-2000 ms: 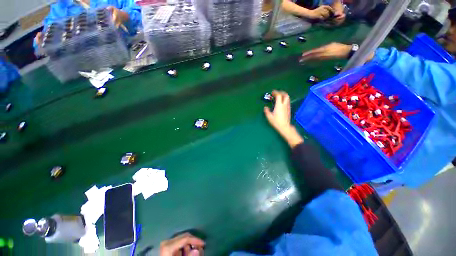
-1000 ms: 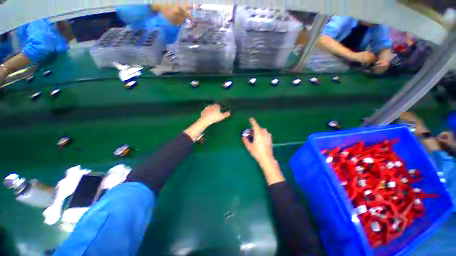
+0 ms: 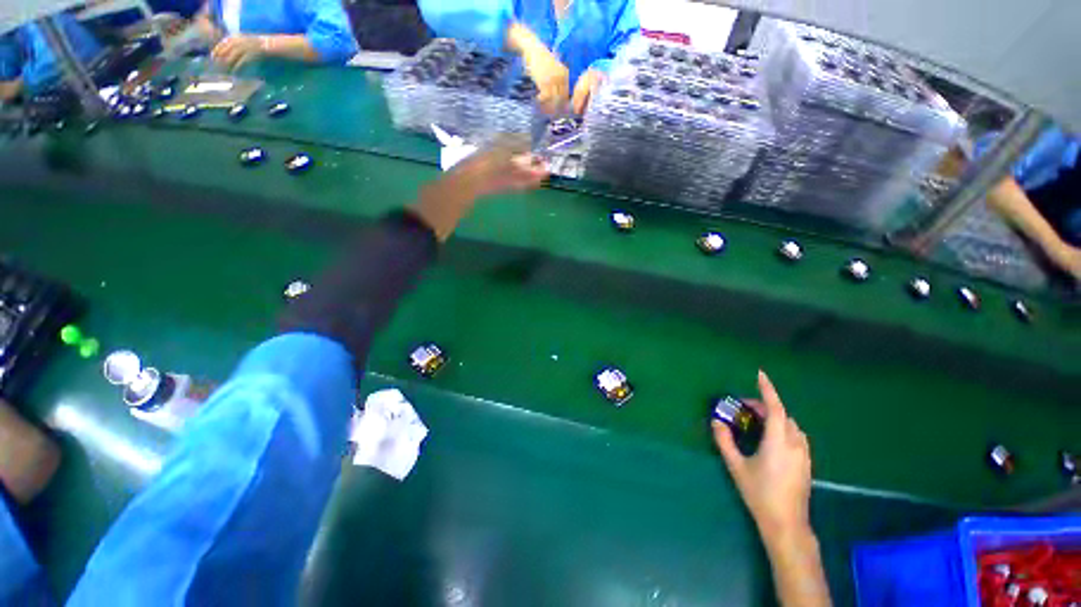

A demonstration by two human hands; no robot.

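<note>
My right hand [image 3: 776, 474] is at centre right, its thumb and fingers around a small black unit [image 3: 735, 415] with a white and yellow-gold inside, low over the green surface. My left hand [image 3: 498, 172] reaches to the far side of the conveyor, near a white paper piece [image 3: 454, 148]; it is blurred, and whether it holds anything cannot be told. Other open units lie on the green surface, one [image 3: 614, 384] left of my right hand and one [image 3: 427, 358] further left.
Black units [image 3: 711, 242] lie spaced along the far conveyor, before stacked clear trays [image 3: 670, 131]. A blue bin [image 3: 913, 572] with red clamps [image 3: 1029, 581] is at lower right. A bottle [image 3: 166, 397] and tissue [image 3: 389, 434] flank my left sleeve. People in blue smocks sit opposite; an arm shows at left.
The view has turned left, moving the bin to the lower right corner. My left hand has reached across to the conveyor's far side. My right hand is still at a unit.
</note>
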